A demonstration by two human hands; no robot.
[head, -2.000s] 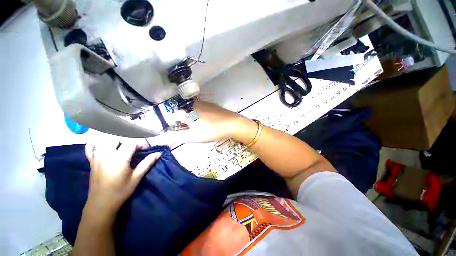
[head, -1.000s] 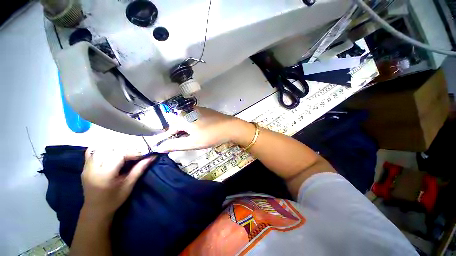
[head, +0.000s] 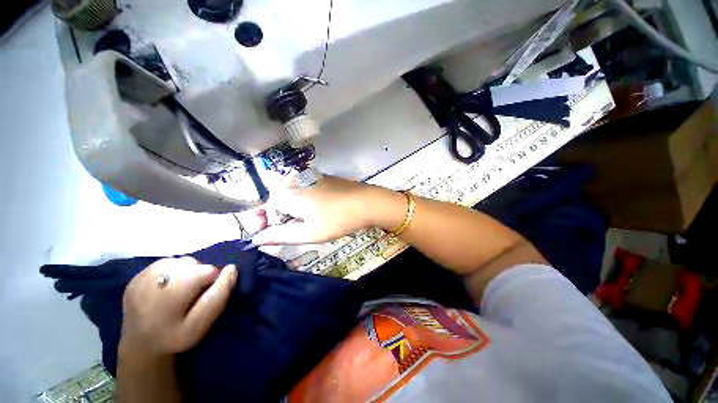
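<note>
The navy garment piece [head: 260, 330] lies bunched over the table's front edge, partly on my lap. My left hand [head: 175, 303] is closed on it, thumb on top, with a ring on a finger. My right hand [head: 303, 212], with a gold bracelet at the wrist, reaches under the sewing machine head [head: 149, 126]; its fingertips touch the cloth's upper edge near the needle area. Whether they grip it is not clear. The needle and presser foot are mostly hidden by the machine head and glare.
Black-handled shears [head: 472, 130] lie on the machine bed beside dark fabric strips [head: 535, 109]. A ruler strip [head: 504, 161] runs along the front edge. A navy garment bundle [head: 551, 224], a cardboard box [head: 653, 169] and a red object [head: 622, 275] are at the right.
My left hand has moved down slightly and closed more on the cloth. The cloth is more bunched, and its left end has shifted left and down. My right hand remains near the needle area.
</note>
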